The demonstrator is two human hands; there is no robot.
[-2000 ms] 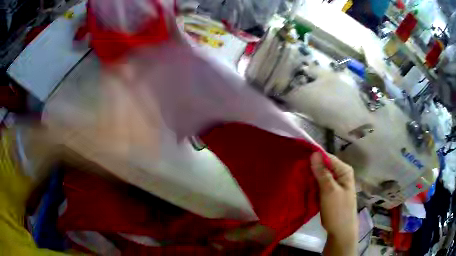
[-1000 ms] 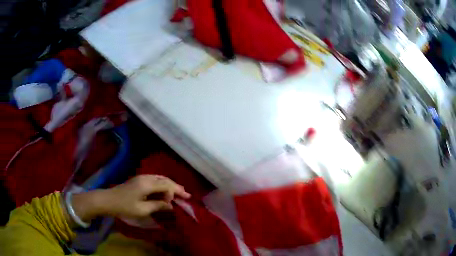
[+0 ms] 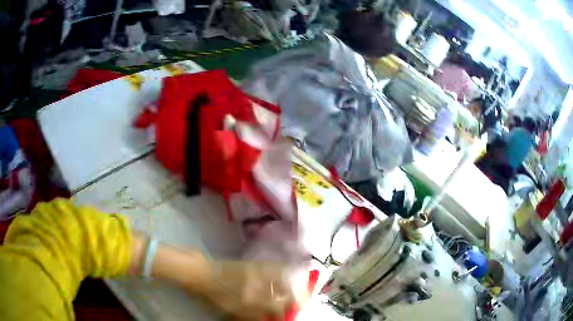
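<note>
A bright-red garment piece (image 3: 173,135) with a long black strip lies bunched on the white machine table, its pale side turned up at the right. My left hand (image 3: 261,291) is blurred and reaches across the table to the lower centre. A small bit of red cloth (image 3: 312,282) shows beside its fingers in bright light. Whether the fingers hold it cannot be told. The cream-white sewing machine (image 3: 377,266) is at the lower right, partly cut off by the bottom edge. My right hand is not in view.
A large shiny grey cloth bundle (image 3: 339,103) stands beyond the table (image 3: 94,128). Yellow tape marks are on the table edge. Red and blue-white cloth (image 3: 16,169) lies at the far left. Other machines and a person's teal head covering (image 3: 519,147) are at the right.
The view has swung up and the machine sits lower. My left hand has moved from the lap heap onto the table. The red panel at the front edge is out of view.
</note>
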